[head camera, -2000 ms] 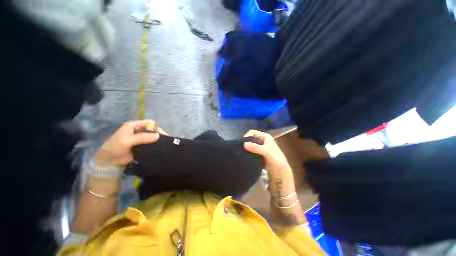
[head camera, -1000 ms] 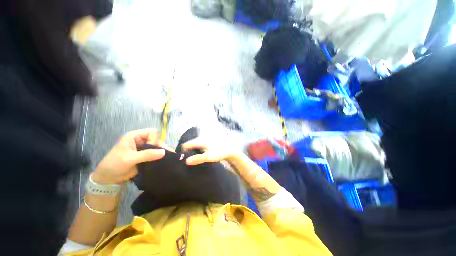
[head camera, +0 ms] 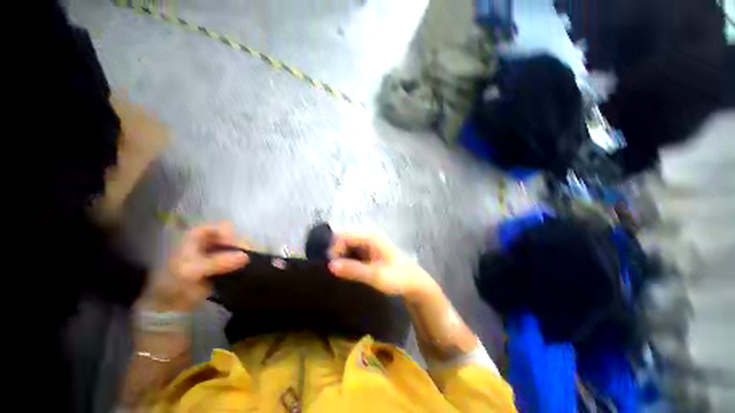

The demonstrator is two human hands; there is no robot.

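Observation:
A small black garment piece [head camera: 302,294] is held in front of my yellow jacket. A tiny pale label [head camera: 279,263] shows on its upper edge between my hands. My left hand [head camera: 201,262] pinches its upper left corner and is blurred. My right hand [head camera: 375,262] pinches the upper edge right of the label, beside a small dark bump of cloth. The lower part of the piece lies against my front. What kind of garment it is cannot be told.
Blue crates [head camera: 541,367] with black piles [head camera: 556,270] stand on the right. Pale grey-green cloth [head camera: 415,97] lies further back. Yellow-black tape [head camera: 274,63] crosses the grey floor [head camera: 266,153]. A dark mass [head camera: 48,202] fills the left edge, beside a blurred brown shape.
The view has moved along the floor, and the crates beside me differ. My right hand has shifted right, away from the label. The piece is spread wider than one second ago.

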